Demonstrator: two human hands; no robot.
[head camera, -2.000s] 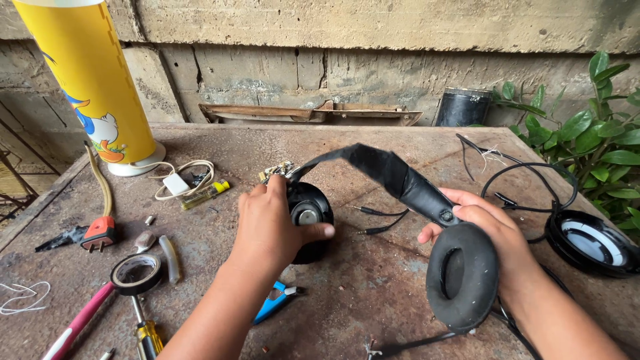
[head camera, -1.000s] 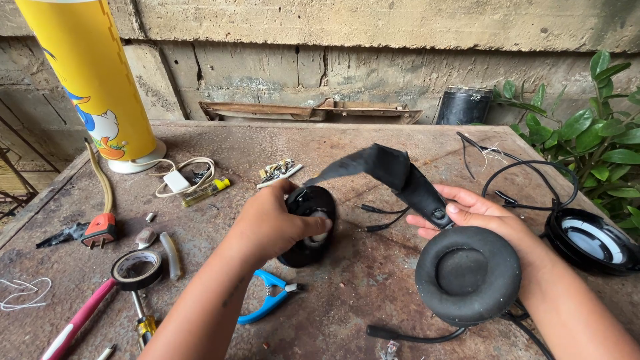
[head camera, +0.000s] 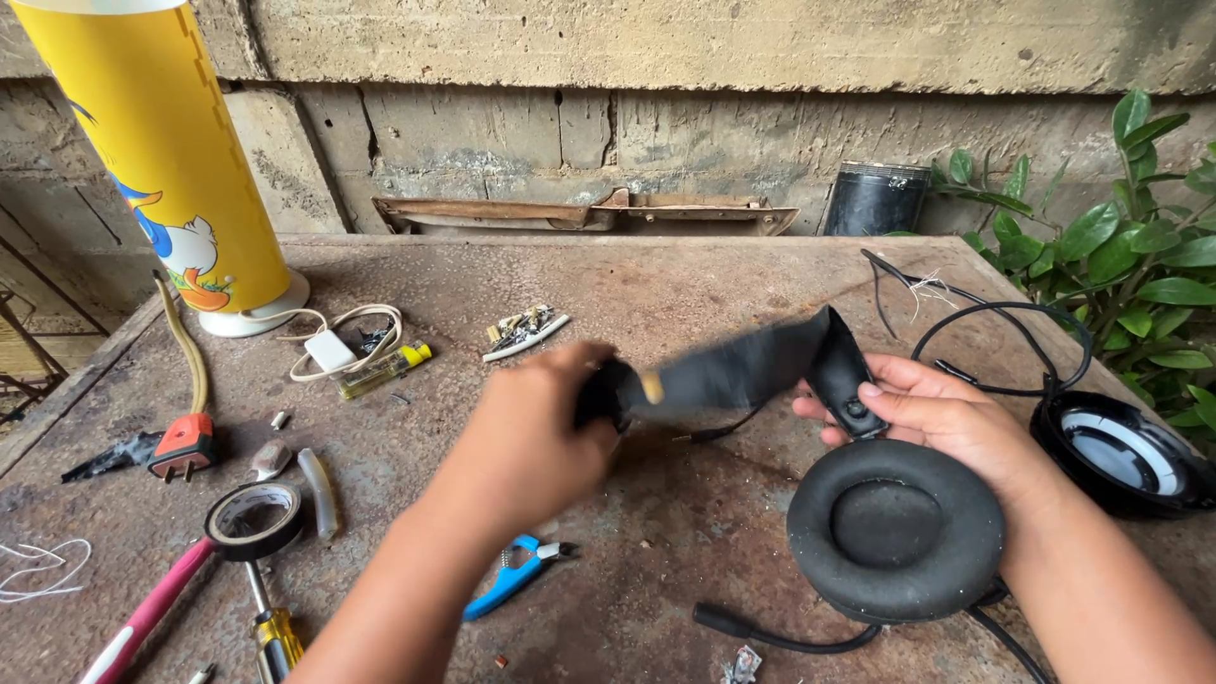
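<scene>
Black over-ear headphones span the space between my hands, the wrapped headband point(head camera: 741, 366) sharply bent near its right end. My left hand point(head camera: 537, 437), blurred by motion, grips the left earcup point(head camera: 606, 394), mostly hidden by the fingers. My right hand point(head camera: 940, 413) holds the band's right end above its joint, thumb in front. Below hangs the round padded ear cushion point(head camera: 895, 530), facing me. A black cable with a thick end point(head camera: 722, 619) lies beneath it. Blue-handled cutters point(head camera: 513, 575) rest on the table under my left forearm.
On the rusty table point(head camera: 627, 275) stand or lie a yellow lampshade point(head camera: 190, 171), a coiled white cord point(head camera: 351, 323), an orange plug point(head camera: 183, 445), black tape point(head camera: 255, 520), a screwdriver point(head camera: 275, 641), and a pile of small debris point(head camera: 521, 328). At right are an opened earcup shell point(head camera: 1121, 446) and looped black cable point(head camera: 1088, 351).
My left hand and the left earcup have risen and turned, and the earcup's inner side no longer faces up in view. The right ear cushion faces me more fully than two seconds ago.
</scene>
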